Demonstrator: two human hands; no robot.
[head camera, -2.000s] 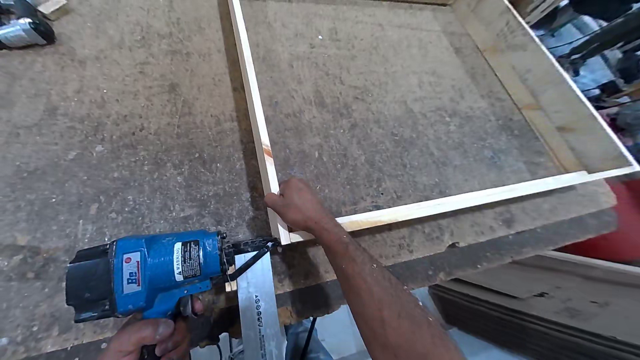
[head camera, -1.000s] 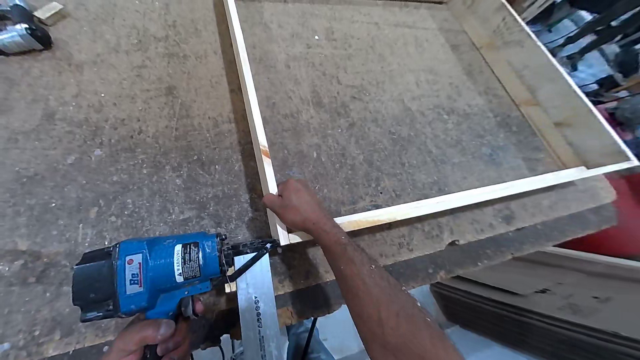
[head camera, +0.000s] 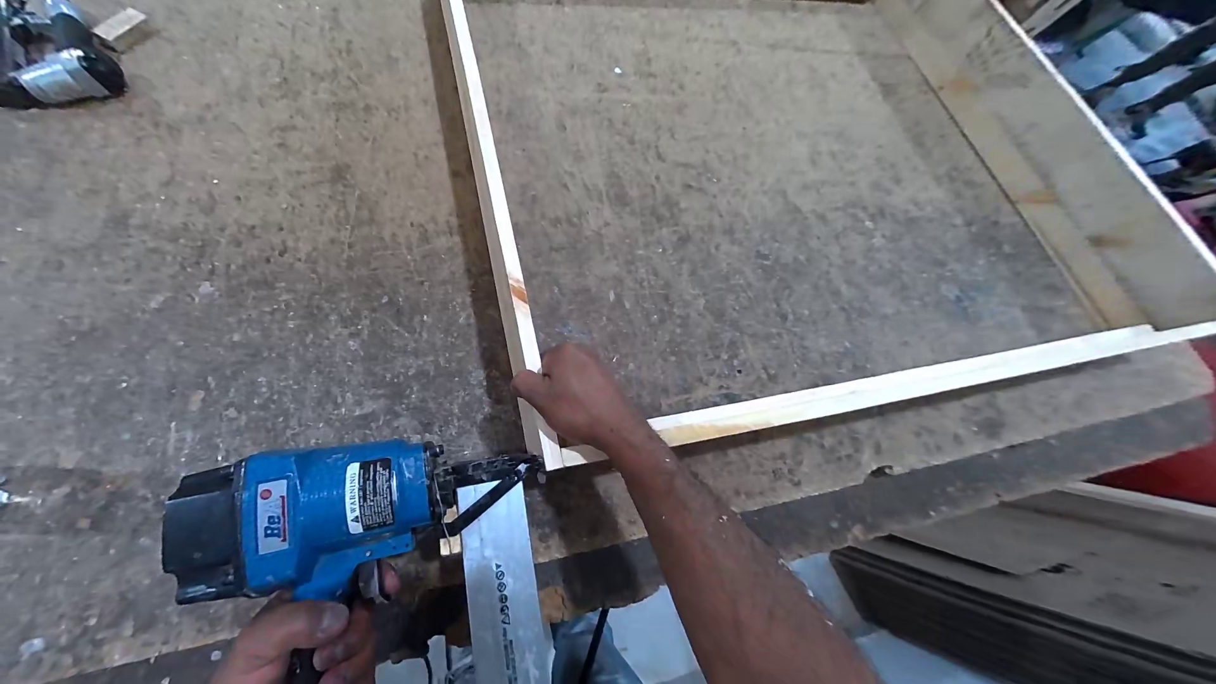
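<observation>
A blue pneumatic nail gun (head camera: 332, 513) lies on its side in the air at lower left, my left hand (head camera: 309, 632) closed around its handle. The gun's black nose meets the near left corner of a pale wooden frame (head camera: 489, 180). Just above that corner, my right hand (head camera: 575, 394) grips the frame's left strip, thumb on the outer side and fingers partly hidden. The near strip (head camera: 807, 404) runs off to the right beneath my right wrist. A metal blade-like strip with printed symbols (head camera: 503, 579) extends below the gun's nose.
The frame stands on a worn wooden workbench (head camera: 313, 237), with a wide board (head camera: 1073, 161) as its right side. Another tool (head camera: 62, 71) and a small wood offcut (head camera: 122, 27) lie at upper left. Stacked panels (head camera: 1035, 579) are below the bench's near edge at right.
</observation>
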